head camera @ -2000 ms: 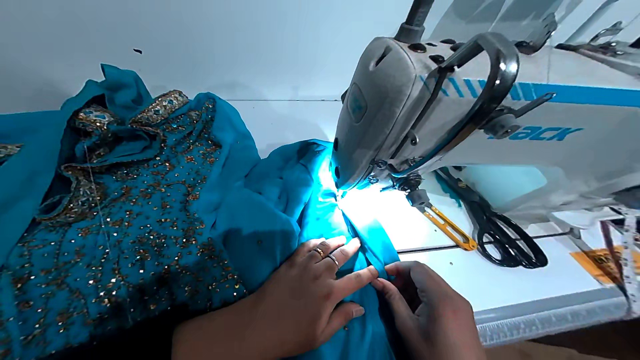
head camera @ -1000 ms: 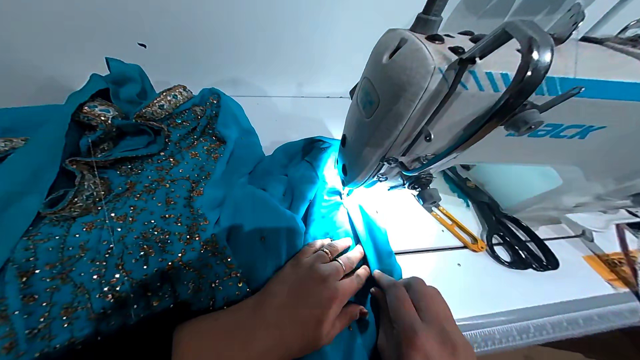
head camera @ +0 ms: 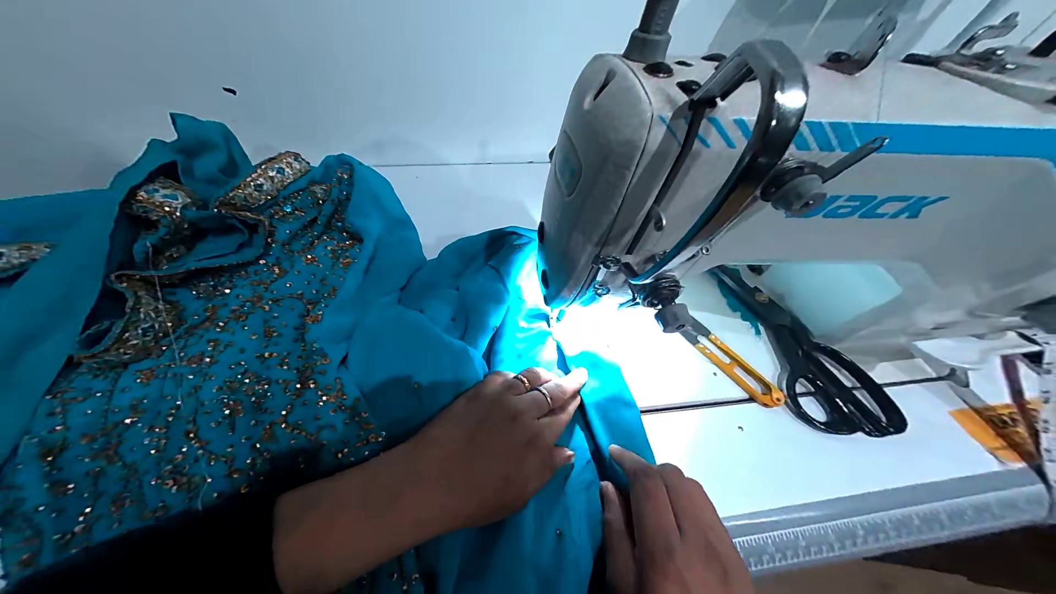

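Observation:
Blue-green fabric [head camera: 462,289] runs under the needle area of a Jack sewing machine [head camera: 610,165], where a bright lamp washes out the presser foot. My left hand [head camera: 503,441], with two rings, lies on the cloth just in front of the needle, fingertips at a fold. Lower right, my right hand [head camera: 668,528] touches the right edge of the cloth strip [head camera: 615,404], thumb and index finger apart; whether it pinches any cloth is not plain. To the left spreads the garment's beaded, embroidered part [head camera: 247,355], with a loose thread over it.
Black-handled scissors [head camera: 841,379] lie under the machine arm, beside a yellow slotted attachment [head camera: 734,367]. A clear measuring ruler strip [head camera: 891,528] runs along the table's front edge. An orange packet [head camera: 994,429] and a measuring tape [head camera: 1049,412] are at the far right.
My left hand's fingers have straightened toward the needle. My right hand has moved back from my left hand, toward the lower right along the cloth.

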